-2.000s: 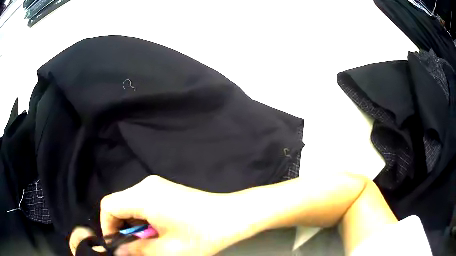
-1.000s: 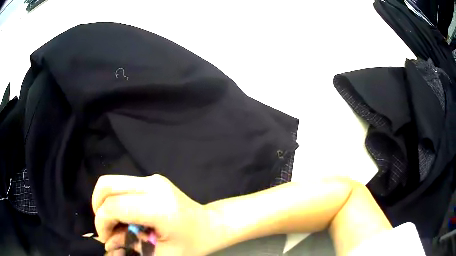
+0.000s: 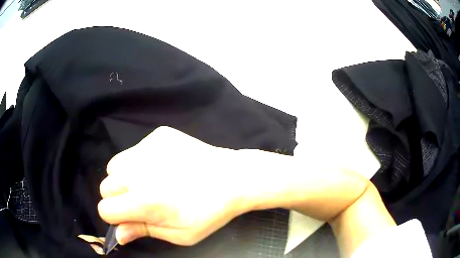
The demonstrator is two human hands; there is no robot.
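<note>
A black jacket (image 3: 166, 75) lies spread in front of me, its sleeve-like end at the centre right. A short white thread loop (image 3: 116, 77) shows on its upper part. My right hand (image 3: 161, 186) is closed over the lower middle of the jacket, its forearm coming in from the right. It grips thread snips (image 3: 109, 240); only a dark piece shows below the fingers. A few fingertips of my left hand (image 3: 94, 243) show beside the snips at the lower left; the rest is hidden.
Another dark garment with checked lining (image 3: 393, 95) lies at the right. More dark cloth (image 3: 403, 22) is at the upper right. The white table (image 3: 282, 45) shows between them. Pale-checked lining (image 3: 21, 201) shows at the left edge.
My right hand has moved up and turned, its back now over more of the jacket. The pink and blue bits of the snips are now hidden. The view has shifted slightly.
</note>
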